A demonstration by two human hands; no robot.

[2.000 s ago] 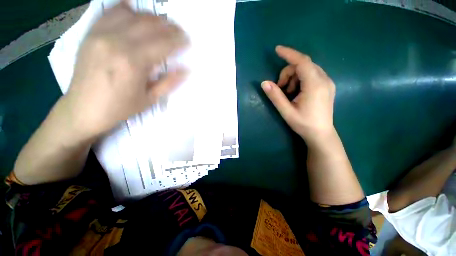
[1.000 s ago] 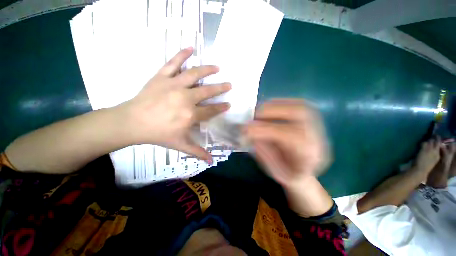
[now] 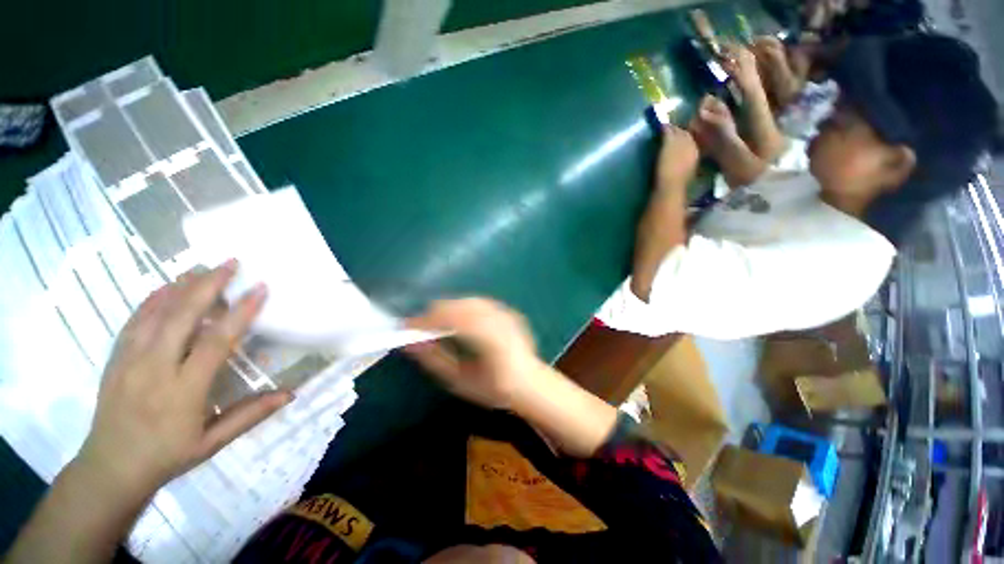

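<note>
A fanned stack of white sticker sheets [image 3: 66, 320] lies on the green bench at the left. Grey rectangles show on the upper sheet [image 3: 160, 165]. My left hand [image 3: 182, 369] rests on the stack with its fingers spread. My right hand [image 3: 479, 353], slightly blurred, pinches the corner of a white top sheet [image 3: 292, 270] and holds it lifted and curled off the grey rectangles. The far part of that sheet lies over the stack beside my left fingertips.
A neighbouring worker [image 3: 771, 253] in white sits at the right, hands near a yellow strip [image 3: 647, 79]. Another worker's hands show beyond. Cardboard boxes [image 3: 760, 490], a blue object [image 3: 798, 454] and metal racks [image 3: 958, 331] stand at the lower right. A pale rail [image 3: 319, 94] edges the bench.
The view has swung right, showing the neighbour and boxes. My right hand now holds the white sheet lifted, exposing grey rectangles. My left hand stays on the stack.
</note>
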